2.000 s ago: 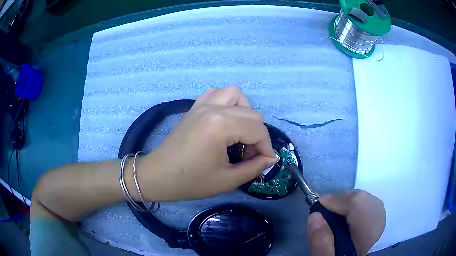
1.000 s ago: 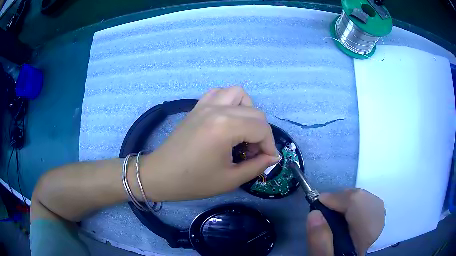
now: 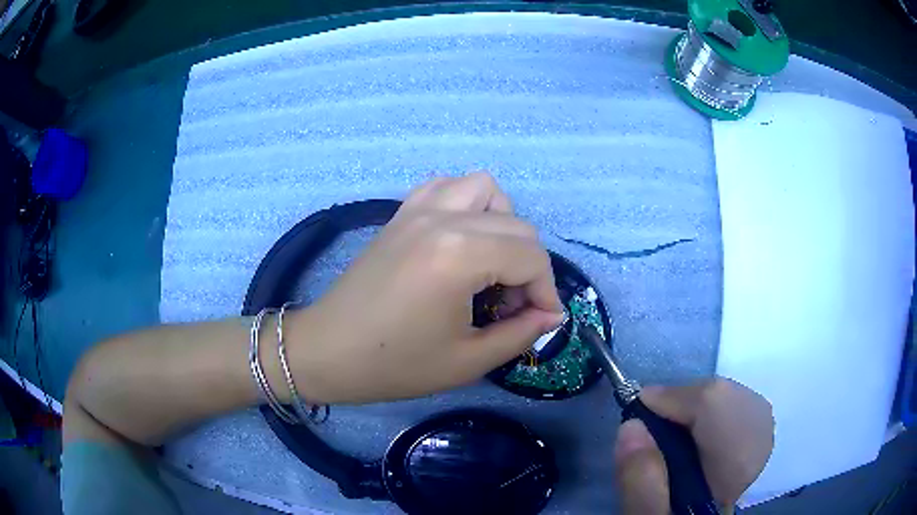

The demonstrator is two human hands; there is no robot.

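Observation:
Black headphones (image 3: 285, 251) lie on the white-blue foam sheet. The open ear cup shows a green circuit board (image 3: 548, 374). My left hand (image 3: 432, 292) lies over the cup's left part, thumb and index fingertips pinched at the board; a lead wire between them is too fine to make out surely. A small white battery (image 3: 550, 339) shows beside the fingertips. My right hand (image 3: 709, 438) holds the soldering iron (image 3: 669, 458) by its black handle, its tip at the board just right of my left fingertips. The closed glossy ear cup (image 3: 468, 468) lies nearer me.
A green-flanged solder wire spool (image 3: 716, 72) stands at the far right of the foam sheet (image 3: 422, 111). A white paper (image 3: 814, 292) lies right. A blue cap (image 3: 60, 164) and dark cords are at the left. A thin dark tear (image 3: 628, 251) shows beyond the open cup.
Both hands keep nearly the same pose. The thin loose wire end seen by the spool earlier no longer shows clearly.

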